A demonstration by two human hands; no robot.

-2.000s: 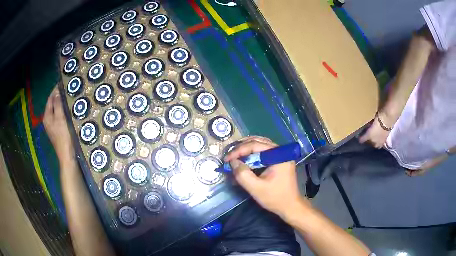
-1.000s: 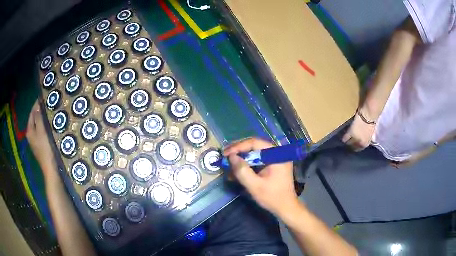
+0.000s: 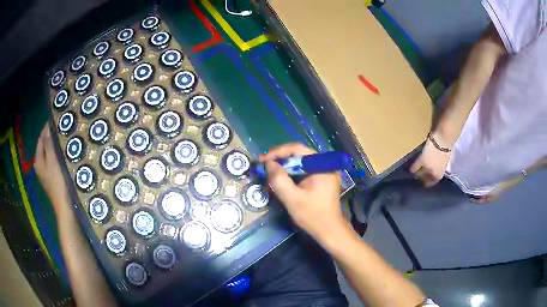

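A clear blister tray (image 3: 240,234) lies tilted across the bench, filled with rows of round parts (image 3: 139,141) with black rims and white concentric rings. Parts near the front are washed out by glare. My right hand (image 3: 306,192) grips a thick blue marker pen (image 3: 324,162), its tip pointing left at a part (image 3: 237,163) on the tray's right edge. Whether the tip touches the part I cannot tell. My left hand (image 3: 47,159) is at the tray's left edge, its fingers partly hidden behind the edge; its grip is unclear.
A stack topped with brown cardboard (image 3: 384,120), marked in red, stands at right. Another person's hand (image 3: 430,163) is beside it. The green mat (image 3: 240,90) has coloured tape lines. A white cable (image 3: 238,8) lies at the back. More stacked trays stand at far left.
The view has shifted, so the tray appears further left than at first. My right hand with the pen has moved from the front parts up to a part further back along the right edge.
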